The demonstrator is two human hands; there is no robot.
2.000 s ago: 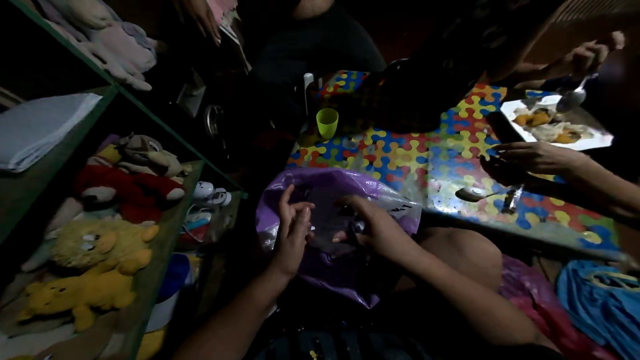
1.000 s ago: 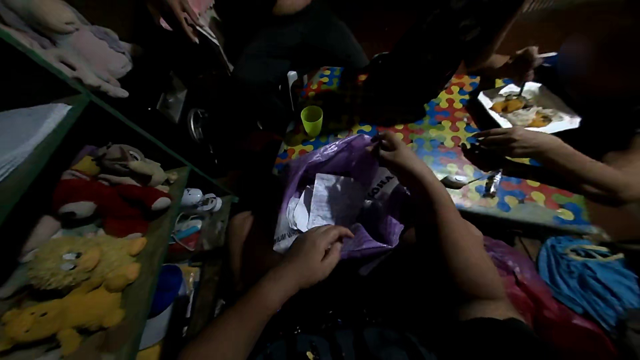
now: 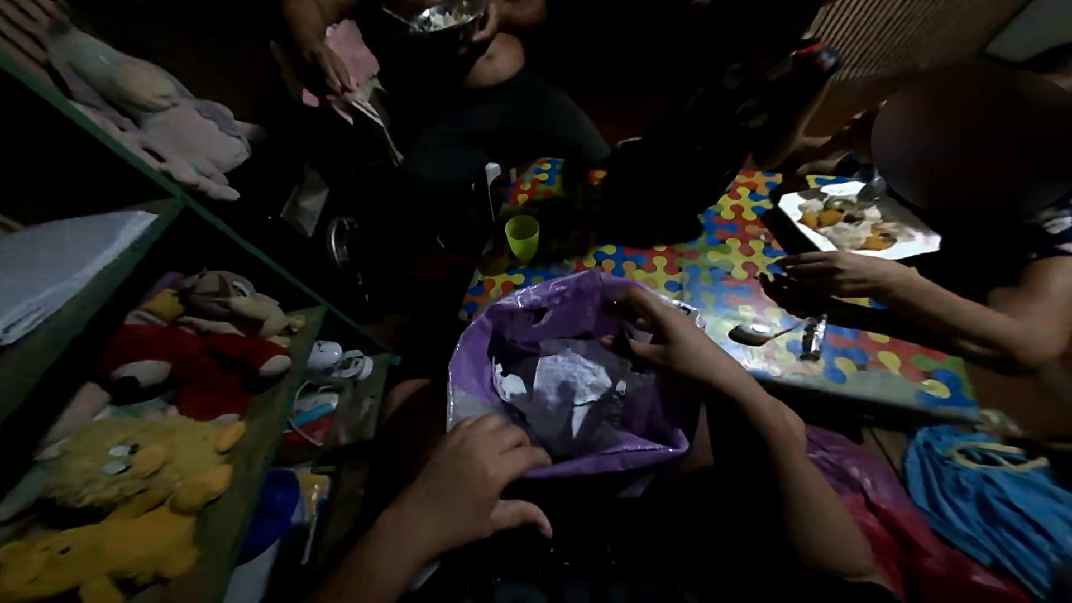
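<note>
A purple plastic bag [image 3: 494, 335] stands with its mouth wide, low in front of the puzzle-patterned table [image 3: 737, 276]. Crumpled whitish paper [image 3: 574, 381] lies inside it. My left hand [image 3: 481, 486] is at the bag's near left rim, fingers bent and thumb apart; whether it grips the rim cannot be told. My right hand [image 3: 657, 331] reaches over the right side of the mouth, its fingertips in shadow just inside, so its hold is unclear. Beyond the bag, a yellow-green plastic cup [image 3: 523, 238] stands on the table's left part.
A spoon [image 3: 754, 333] lies on the table, near another person's hand [image 3: 846, 274] and a white food tray [image 3: 921, 239]. Shelves with a yellow plush toy [image 3: 126, 461] stand left. Blue cloth [image 3: 980, 494] lies at right. Another person holds a metal bowl [image 3: 440, 17] at the top.
My right hand has come down from the raised far rim to the bag's right side. The bag's mouth is rounder than one second ago, and the paper sits lower inside.
</note>
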